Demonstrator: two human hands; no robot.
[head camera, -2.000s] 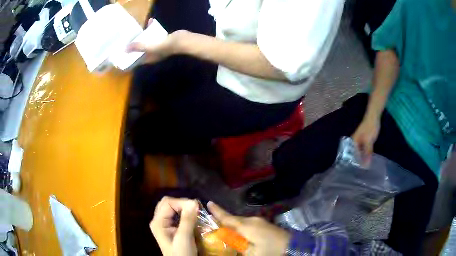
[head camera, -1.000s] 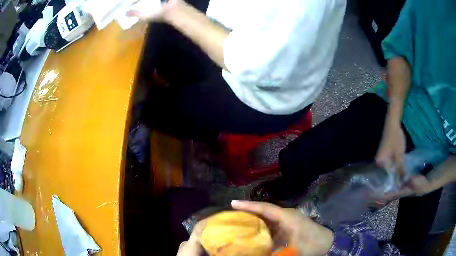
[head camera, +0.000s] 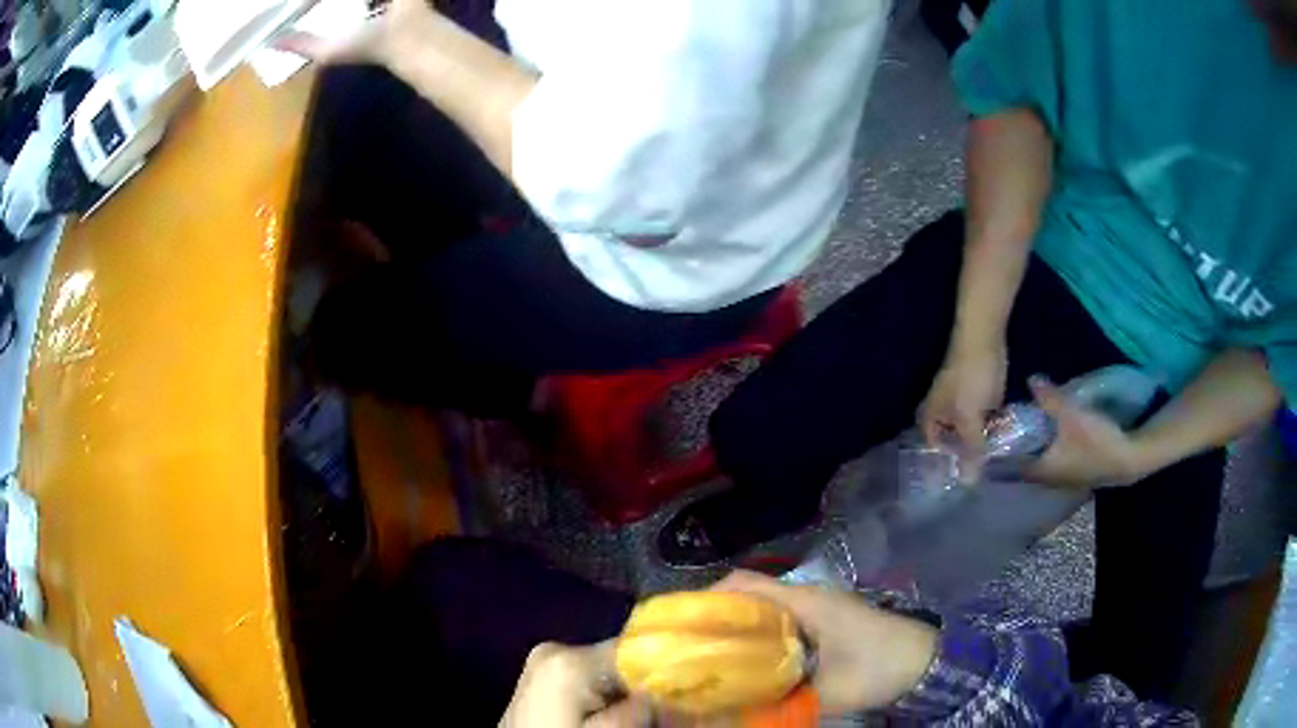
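A golden-yellow ridged bread roll (head camera: 711, 651) is at the bottom centre, held between my two hands off the table's edge. My left hand (head camera: 565, 688) is at its left side, cut off by the bottom edge. My right hand (head camera: 854, 647) comes from the right in a plaid sleeve and grips the roll's right side. Bright orange (head camera: 782, 708) shows under the roll, at my right hand's fingers. The roll's underside is hidden.
The orange-brown table (head camera: 171, 384) curves along the left, with a pale folded cloth (head camera: 164, 680) and a translucent bottle (head camera: 40, 674). White-and-black cameras (head camera: 117, 125) lie at the upper left. A person in white sits on a red stool (head camera: 626, 441); another in teal handles clear bags (head camera: 946, 519).
The roll, earlier low between my hands in clear wrapping, is now raised and more exposed. The view has shifted to the right. The teal-clad person now has both hands on the bags.
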